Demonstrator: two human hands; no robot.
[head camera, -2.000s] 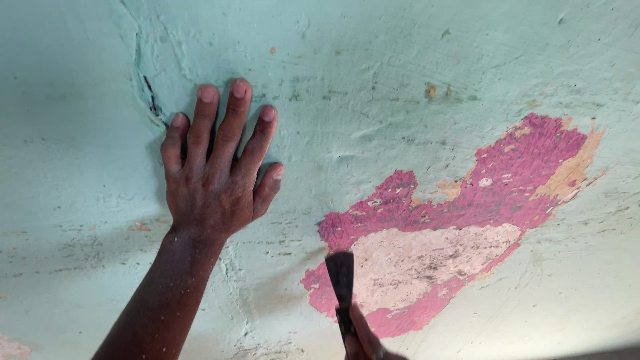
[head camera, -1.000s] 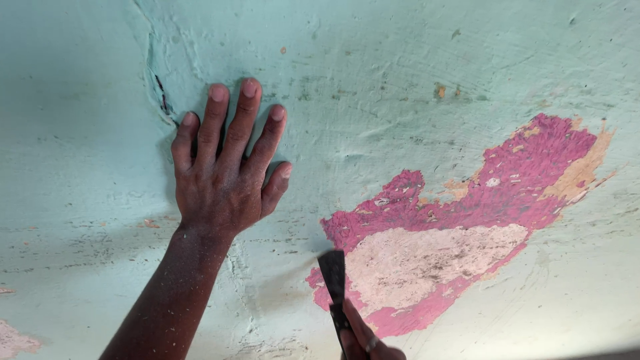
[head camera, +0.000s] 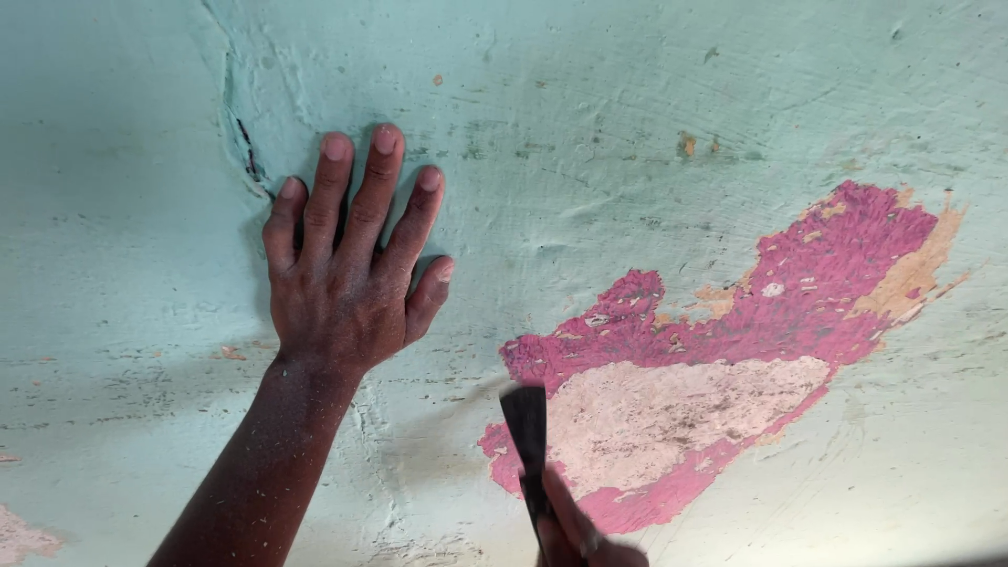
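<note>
My left hand lies on the green painted wall, fingers spread and holding nothing. Dust and small flakes cover its back and the forearm. At the lower middle, my right hand grips a dark putty knife or scraper, blade upward. The blade is at the left edge of a bared patch, where magenta paint surrounds a pale pink area. The blade is slightly blurred, and whether its edge touches the wall cannot be told. Part of my right hand is cut off by the lower frame edge.
A crack with a lifted paint edge runs down the wall above my left hand. Orange-tan paint shows along the magenta patch's right side. Another pale bare spot lies at the lower left. A dark edge shows at the bottom right corner.
The scraper blade has shifted a little along the left edge of the magenta patch, still held in my right hand. My left hand has stayed spread on the wall.
</note>
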